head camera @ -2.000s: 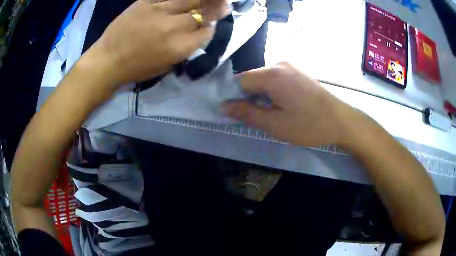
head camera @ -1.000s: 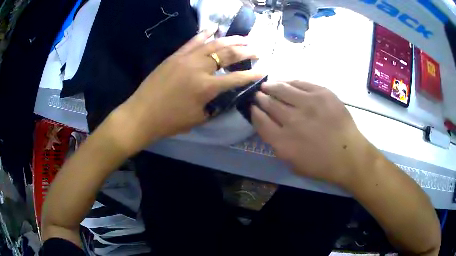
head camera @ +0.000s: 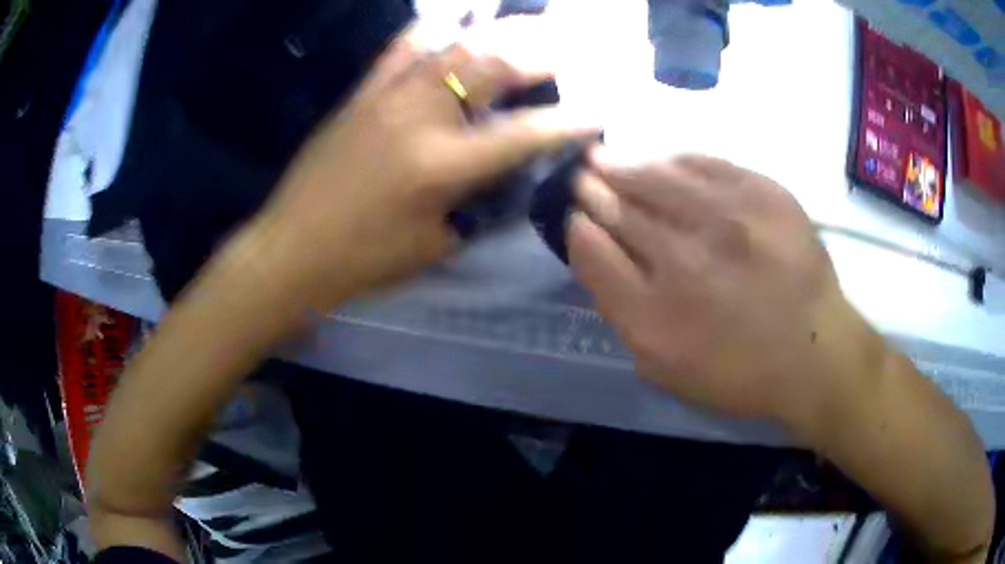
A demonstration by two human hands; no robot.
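Observation:
A garment piece of pale cloth with black bands (head camera: 554,212) lies between my hands over the table's front part; it is blurred. My left hand (head camera: 413,165), with a gold ring, grips the cloth from the left, thumb stretched toward the right hand. My right hand (head camera: 705,275) pinches the black band's edge with its fingertips. The two hands nearly meet at the band. Much of the cloth is hidden under my left hand.
A black fabric piece (head camera: 237,121) lies left of my left hand. A blue-grey round cap (head camera: 689,44) is at the top. A smartphone (head camera: 901,121) and a red packet (head camera: 979,143) lie at the right. Striped cut pieces (head camera: 248,501) and a red basket (head camera: 94,375) are below left.
From two seconds ago, my left hand has come down and my right hand has closed on the black band. Since one second ago the hands hold nearly the same pose, while the view has shifted.

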